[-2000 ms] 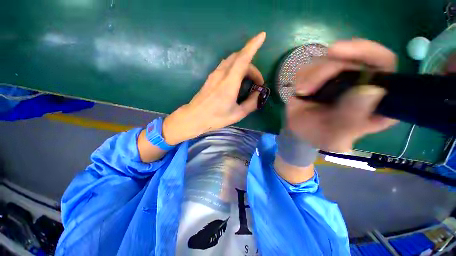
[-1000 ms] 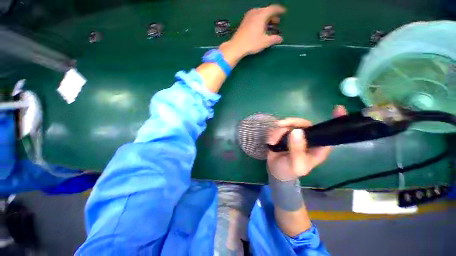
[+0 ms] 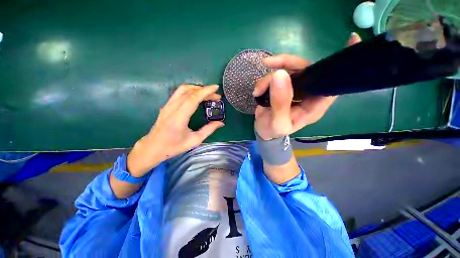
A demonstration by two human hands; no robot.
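Note:
My left hand [image 3: 174, 121] pinches a small black rounded-square electronic unit [image 3: 215, 111] between thumb and fingers, its open inner face up, just left of the screw tray. The screw tray [image 3: 240, 80] is a round grey dotted disc lying flat on the green bench. My right hand [image 3: 287, 98] grips a thick black electric screwdriver [image 3: 363, 68], held slanting with its rear up to the right. Its narrow nose is at the tray's lower right edge, partly covered by my fingers. The bit's tip cannot be made out.
The glossy green bench [image 3: 116, 75] spans the view. A mint-green desk fan [image 3: 386, 12] with a round knob stands at the upper right. A thin white wire [image 3: 394, 108] and a dark power strip [image 3: 403, 137] lie at the near right edge. Blue bins [image 3: 398, 242] are below.
My left hand has come back from the row of units at the far side and now holds one beside the tray. My right hand still holds the screwdriver at the tray. The view has shifted nearer.

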